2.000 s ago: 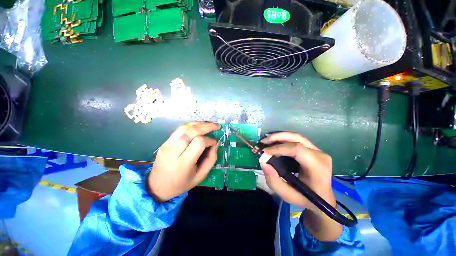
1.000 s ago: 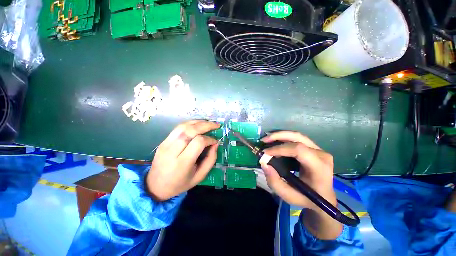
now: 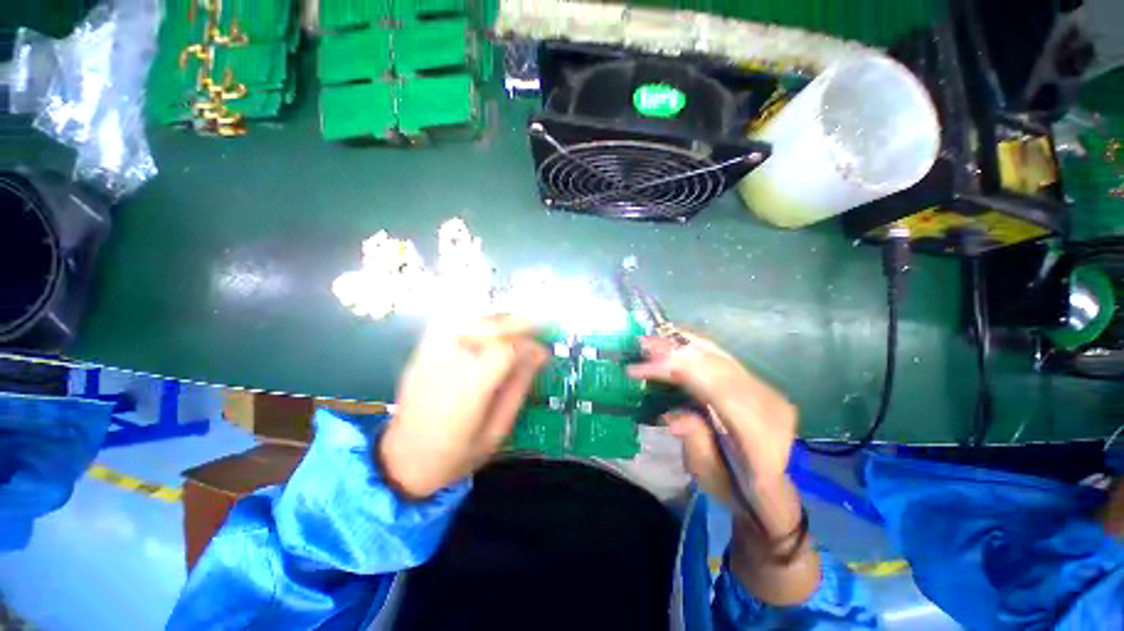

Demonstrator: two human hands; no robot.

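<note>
The green PCB panel (image 3: 573,425) lies at the bench's near edge, its upper part washed out by glare. My left hand (image 3: 462,394) is blurred at the panel's left side, fingertips by its upper left; whether it holds solder wire cannot be seen. My right hand (image 3: 727,425) holds the soldering iron (image 3: 650,306) at the panel's right. The iron's metal end points up and away, above the panel's upper right, off the panel's centre line. Small flexible circuit pieces (image 3: 385,274) lie in a white-looking pile behind my left hand.
The fume fan (image 3: 635,179) stands behind the work. A white tub (image 3: 851,142) leans by the soldering station (image 3: 974,203), with cables in front. Finished panels (image 3: 234,74) and bare panels (image 3: 401,93) are stacked at the back left, beside plastic bags (image 3: 93,105). Blue sleeves show at both sides.
The iron's end has swung up and away from the panel's centre line. My right hand has turned. The view has shifted, so the back-left stacks appear lower and further right.
</note>
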